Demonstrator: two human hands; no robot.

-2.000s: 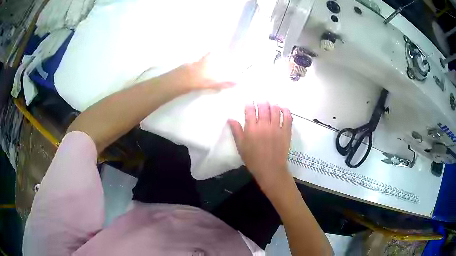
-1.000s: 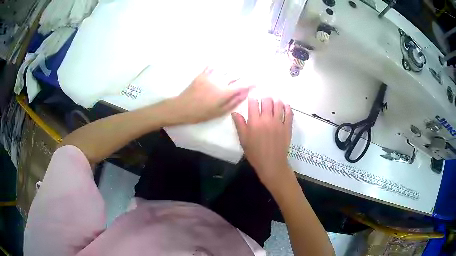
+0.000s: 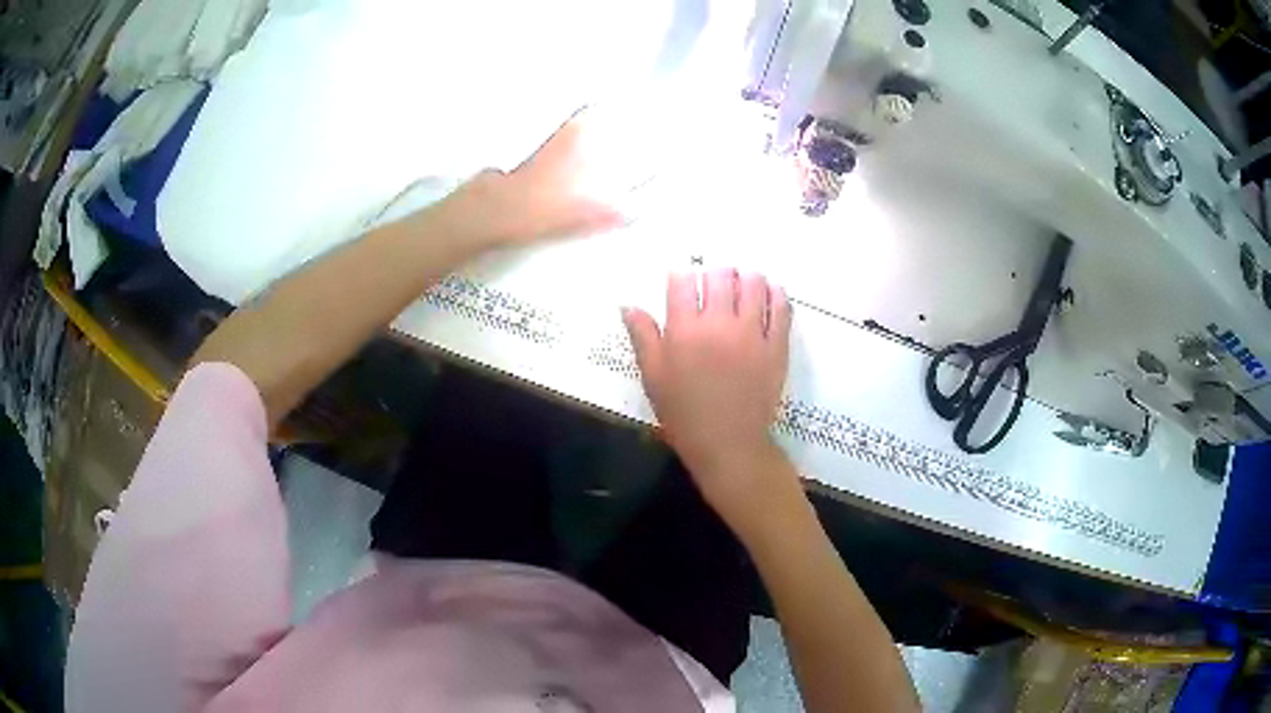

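Note:
White fabric [image 3: 321, 126] spreads over the upper left of the table, washed out by glare towards the needle area. My left hand [image 3: 551, 181] lies on the fabric left of the needle, its fingertips lost in the bright light; whether it grips the cloth cannot be told. My right hand [image 3: 718, 348] lies flat, fingers a little apart, near the front table edge, with no cloth visible in it. The sewing machine [image 3: 976, 153] stands at upper right. Its needle and presser foot are hidden in glare.
Black scissors [image 3: 992, 373] lie right of my right hand. A measuring scale [image 3: 962, 481] runs along the front table edge [image 3: 864, 499]. A small metal part [image 3: 1108, 432] lies further right. White cloth pieces [image 3: 133, 139] are heaped over blue at upper left.
The fabric has moved away from the front edge and from beside my right hand, uncovering more of the scale. My left hand has moved up and left. My right hand has shifted slightly left.

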